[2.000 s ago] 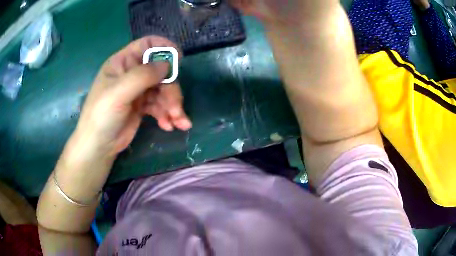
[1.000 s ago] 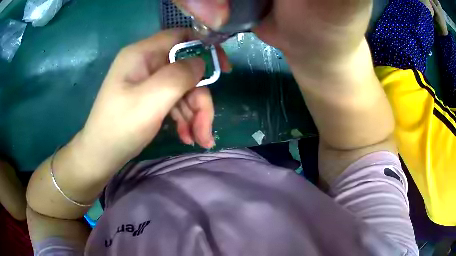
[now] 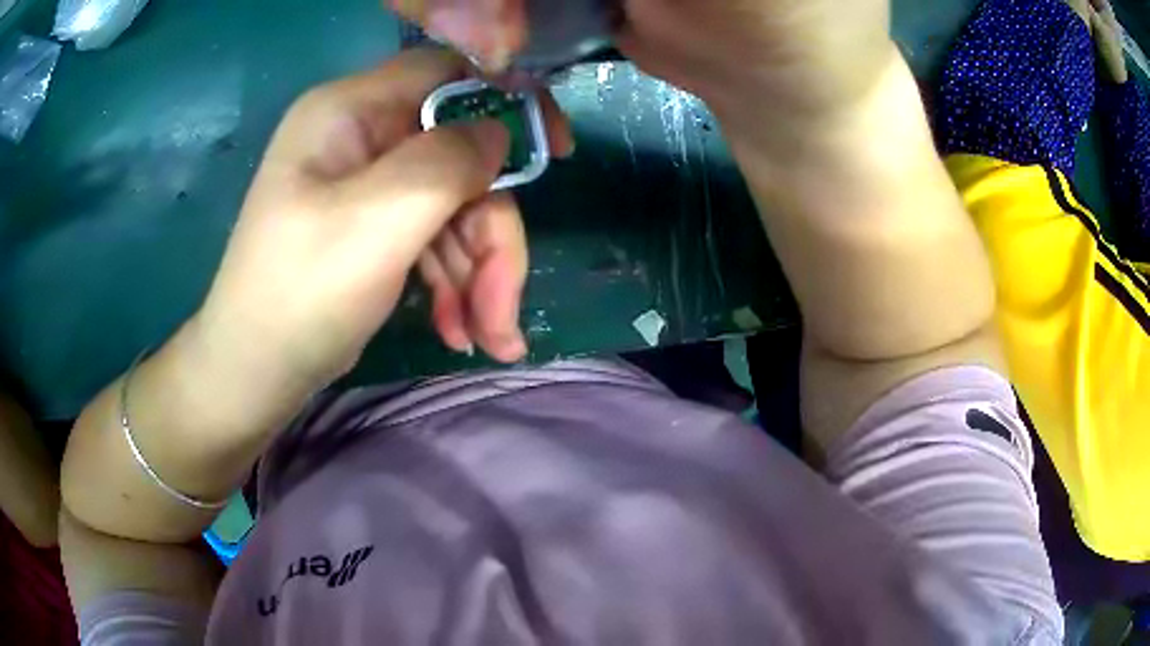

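Observation:
A housing [image 3: 540,149] with a silver-white rounded-square rim is held between the thumb and fingers of my left hand [image 3: 366,202]. A green circuit board [image 3: 515,124] sits inside the rim, partly covered by my thumb. My right hand [image 3: 744,51] is at the top edge, cut off by it, gripping the dark grey electric screwdriver [image 3: 568,28]. The screwdriver's nose is just above the housing's upper rim. The bit and any screw are too blurred to tell.
The green bench [image 3: 114,252] is under my hands. A crumpled plastic bag [image 3: 101,18] and a flatter clear bag [image 3: 25,86] lie at the upper left. Pale scraps [image 3: 648,328] lie by the bench edge. A person in yellow and black [image 3: 1059,341] sits at the right.
My right hand came down with the screwdriver to the housing. My left hand moved right with the housing, then both shifted slightly up. The black tray is now almost wholly hidden.

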